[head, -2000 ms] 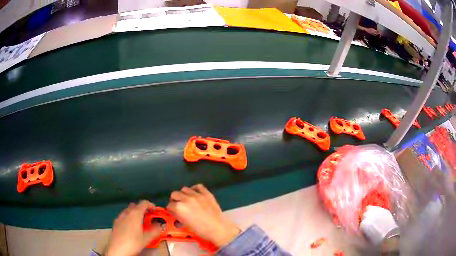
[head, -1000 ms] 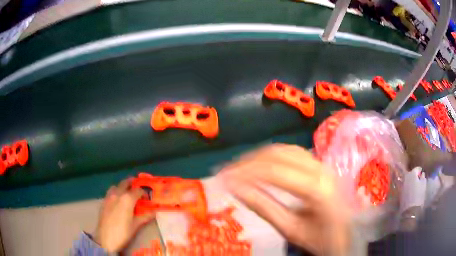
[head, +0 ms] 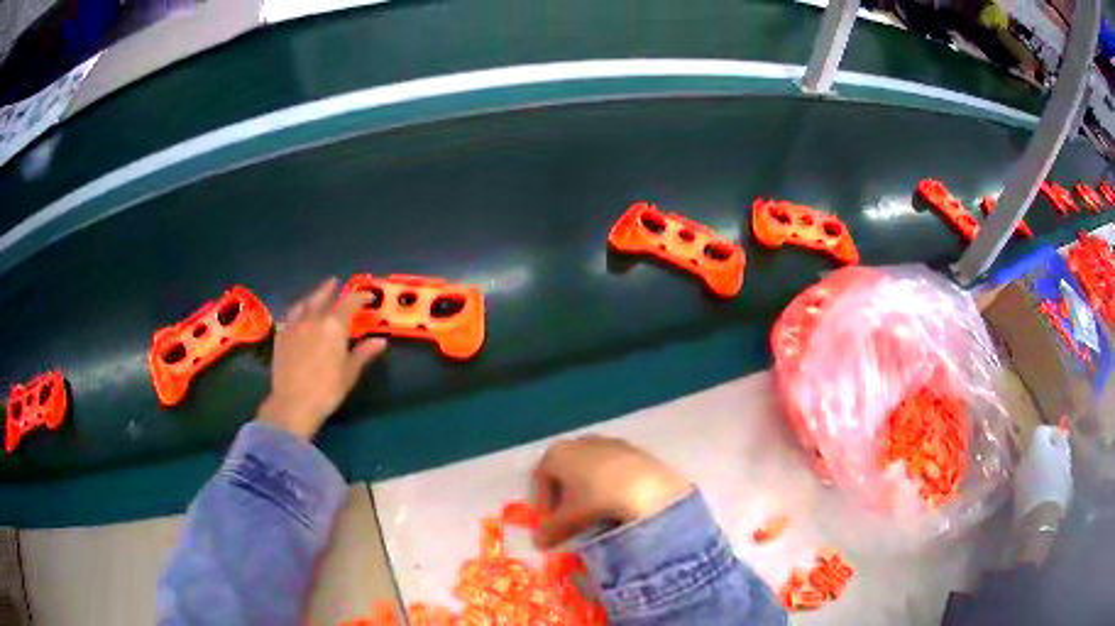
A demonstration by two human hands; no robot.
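My left hand (head: 312, 355) is over the belt, with its fingers and thumb around the left end of an orange controller shell (head: 422, 313). Another orange shell (head: 210, 344) lies tilted on the belt just left of the hand. My right hand (head: 602, 489) is low over a pile of small orange insert pieces (head: 501, 587) on the pale bench. Its fingers are curled at the pile's upper edge. An orange piece shows beside the fingertips, but whether they grip it is unclear.
More orange shells lie spaced along the green belt (head: 550, 159). A clear bag (head: 886, 379) of orange pieces stands at right, near a few loose pieces (head: 817, 580). A white-gloved hand (head: 1043, 471) is beyond it. A white post (head: 1027, 159) rises at the belt's right side.
The shell held over the bench is gone from there, and a shell now lies on the belt at left. My left hand has moved up onto the belt. My right hand has moved left and down to the pile.
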